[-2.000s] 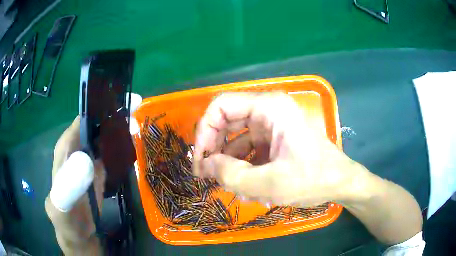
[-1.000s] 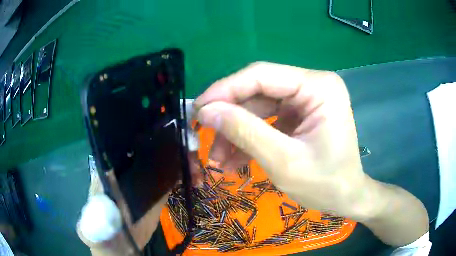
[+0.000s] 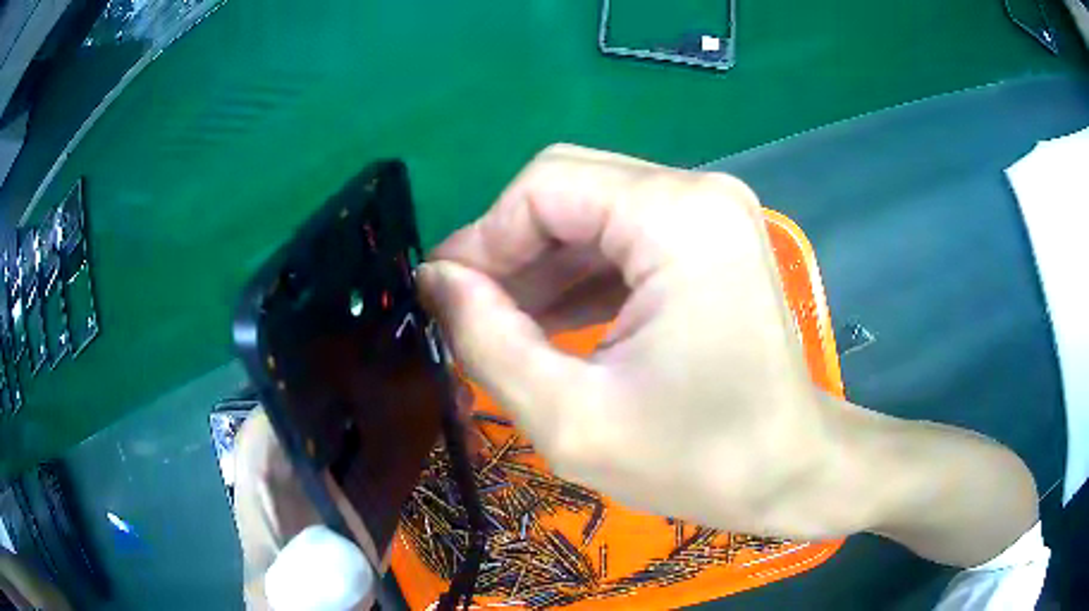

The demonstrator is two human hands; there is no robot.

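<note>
A black phone middle frame [image 3: 346, 322] is held upright and tilted, its solid end up. My left hand [image 3: 269, 513], with a white finger cot on the thumb, holds it by the lower left edge; the other left fingers are mostly hidden behind it. My right hand [image 3: 669, 346] has thumb and forefinger pinched together at the frame's right edge. Whether a side key is between these fingertips cannot be seen. The orange parts tray [image 3: 824, 346] lies below, partly hidden by both hands and the frame, with a heap of thin dark and coppery side keys [image 3: 525, 537].
Waiting frames [image 3: 72, 292] stand in a slanted row on the green belt [image 3: 358, 72] at the left. Another frame [image 3: 669, 57] lies at the top, and part of one at the top right. A white sheet [image 3: 1063, 275] is at the right. Dark items [image 3: 60, 525] lie at the lower left.
The frame has tilted, with its open side now turned toward my right hand. My right hand has moved from over the tray up and left to the frame's edge. The view has shifted.
</note>
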